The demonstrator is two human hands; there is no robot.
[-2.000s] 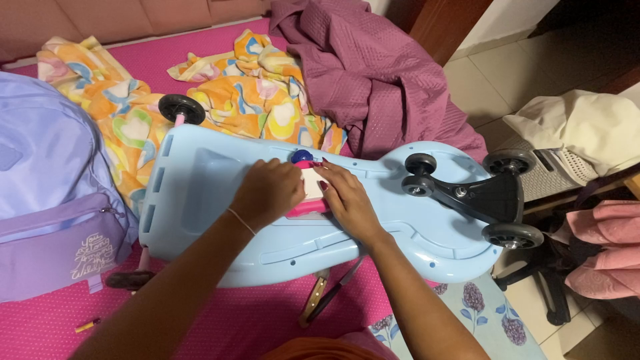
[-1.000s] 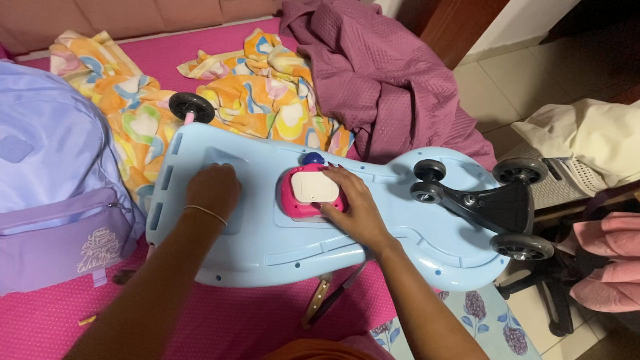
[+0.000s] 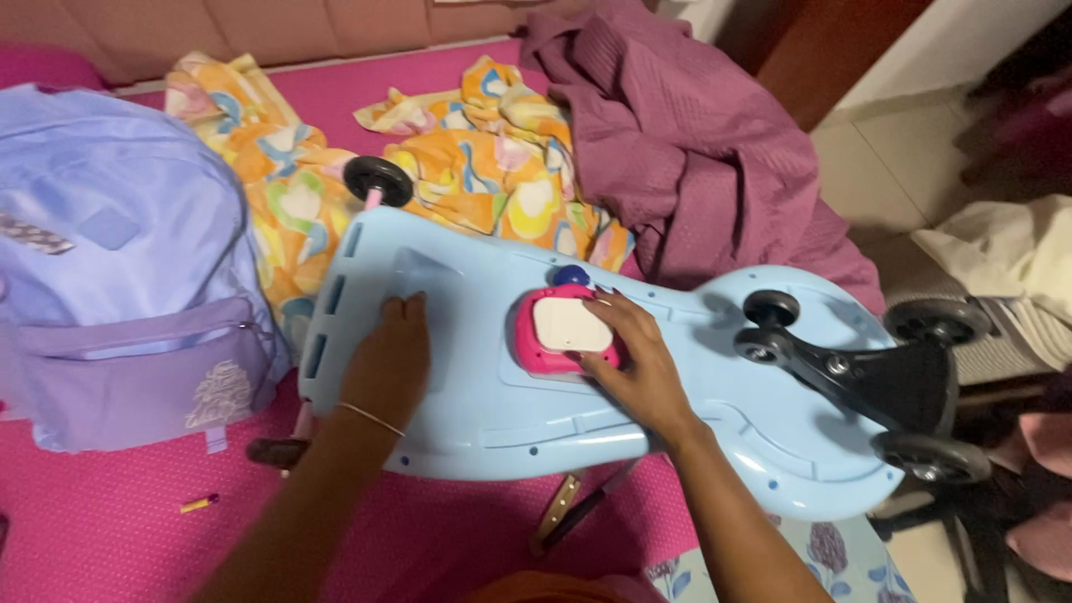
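Note:
A light blue plastic ride-on toy [image 3: 469, 419] lies upside down, its black wheels [image 3: 930, 456] upward at the right end. Near its middle sits a pink plastic module with a white cover [image 3: 573, 325], and a dark blue knob [image 3: 571, 275] is beside it. My right hand [image 3: 641, 360] grips the module's right edge, thumb on the near side and fingers on the far side. Over the recess at the toy's left end is my left hand [image 3: 389, 360], fingers bent down and tips close together; whether it holds something small cannot be told.
A lilac backpack [image 3: 126, 251] lies at the left. Behind the toy are a patterned orange cloth [image 3: 469, 159] and a mauve blanket [image 3: 670, 142]. Two knives, one wooden-handled [image 3: 556, 512], lie at the near edge. A small yellow item [image 3: 198, 504] lies on the pink bedding.
My left hand has left the pink module and moved left to the toy's recess. My right hand has stayed at the module, whose white cover now shows more fully.

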